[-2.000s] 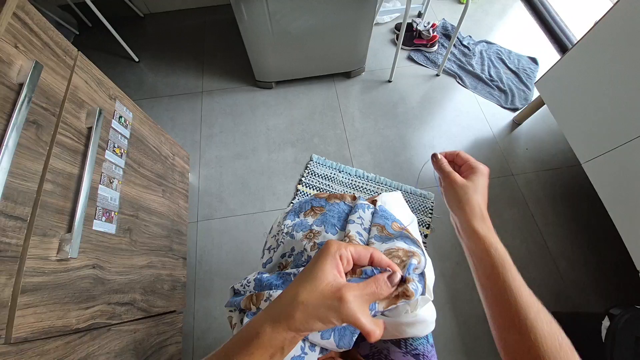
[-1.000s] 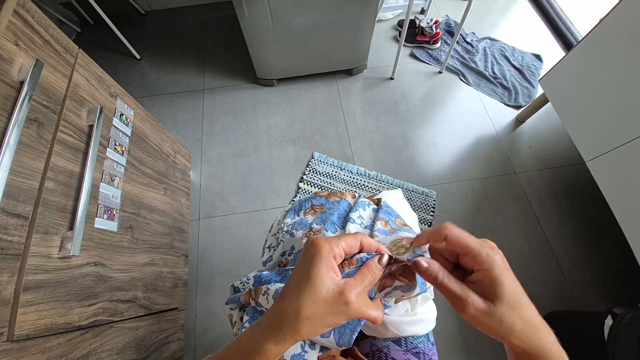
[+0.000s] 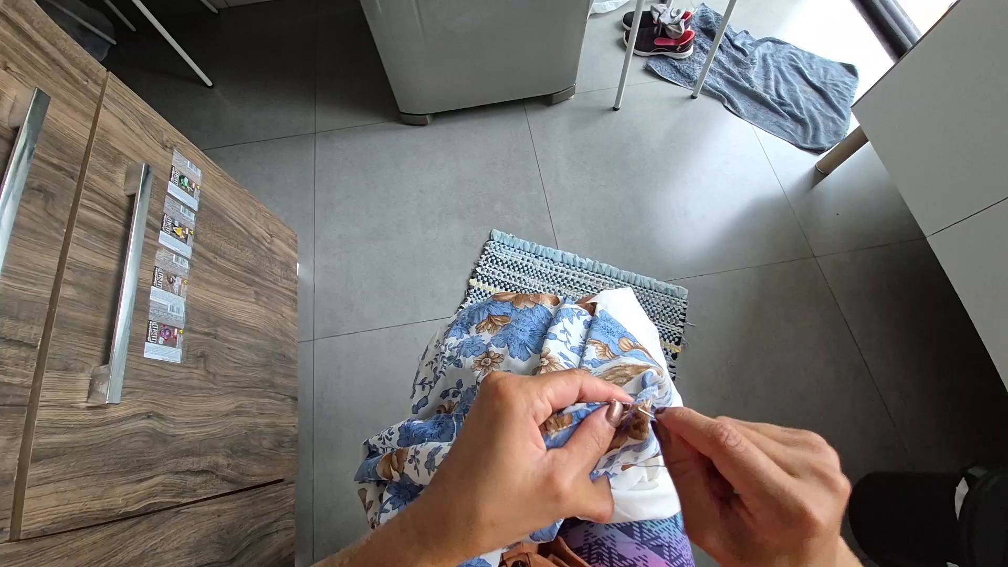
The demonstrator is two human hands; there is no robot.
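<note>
A white fabric printed with blue and brown flowers (image 3: 512, 331) lies bunched over my lap, with a plain white part (image 3: 642, 492) at its right side. My left hand (image 3: 543, 449) pinches a fold of it between thumb and forefinger. Just to the right, the fingertips of my right hand (image 3: 748, 480) hold a thin sewing needle (image 3: 646, 412) at the fold. A fine thread shows faintly below the fingertips. Patterned purple and blue cloth (image 3: 630, 543) covers my leg underneath.
A woven rug (image 3: 575, 268) lies on the grey tiled floor beyond the fabric. Wooden cabinet fronts (image 3: 220, 339) with metal handles stand left. Ahead are a grey appliance (image 3: 480, 47), white metal legs, shoes (image 3: 660, 35) and a blue-grey towel (image 3: 772, 75). A black object (image 3: 906, 512) is at lower right.
My right hand, raised away to the right two seconds ago, has come down and in beside my left hand at the fabric. My left hand keeps pinching the fabric.
</note>
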